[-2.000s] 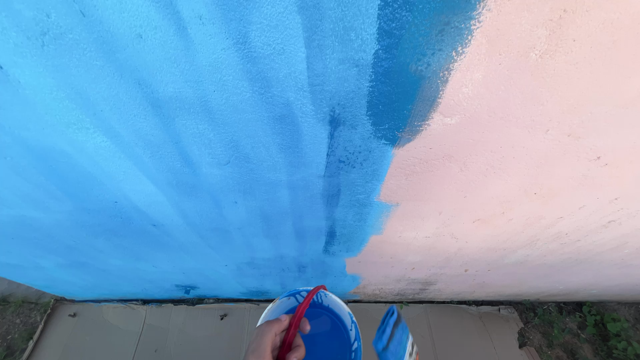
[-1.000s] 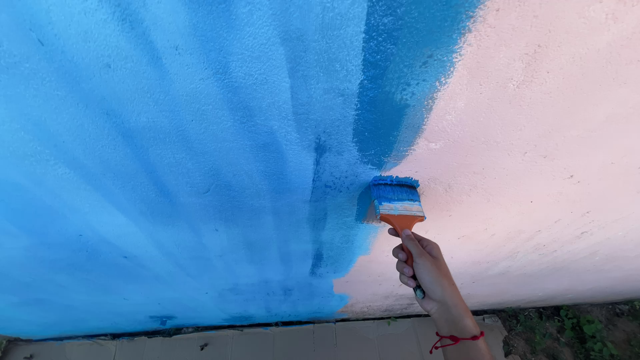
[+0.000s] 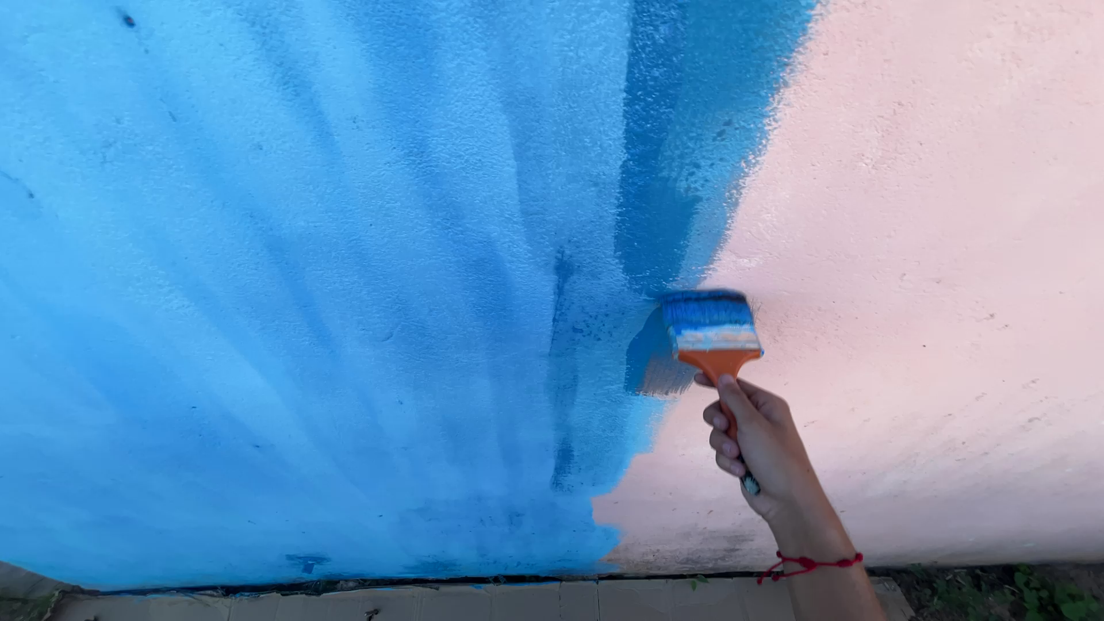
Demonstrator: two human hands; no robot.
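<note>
My right hand, with a red cord bracelet at the wrist, grips the orange handle of a wide flat paintbrush. Blue paint covers the bristles, which are at the wall where blue meets pink. Fresh darker blue paint runs up the wall above the brush, and a small dark patch lies just left of it. Lighter blue paint covers the left part of the wall; the right part is pale pink. My left hand is out of view.
Flattened cardboard lies on the ground along the wall's foot. Low green plants grow at the bottom right, beside the cardboard. A few dark specks mark the wall.
The paintbrush, low beside the paint bucket two seconds ago, is now up at the wall in my right hand. The bucket with its red handle and the hand on it have left the view.
</note>
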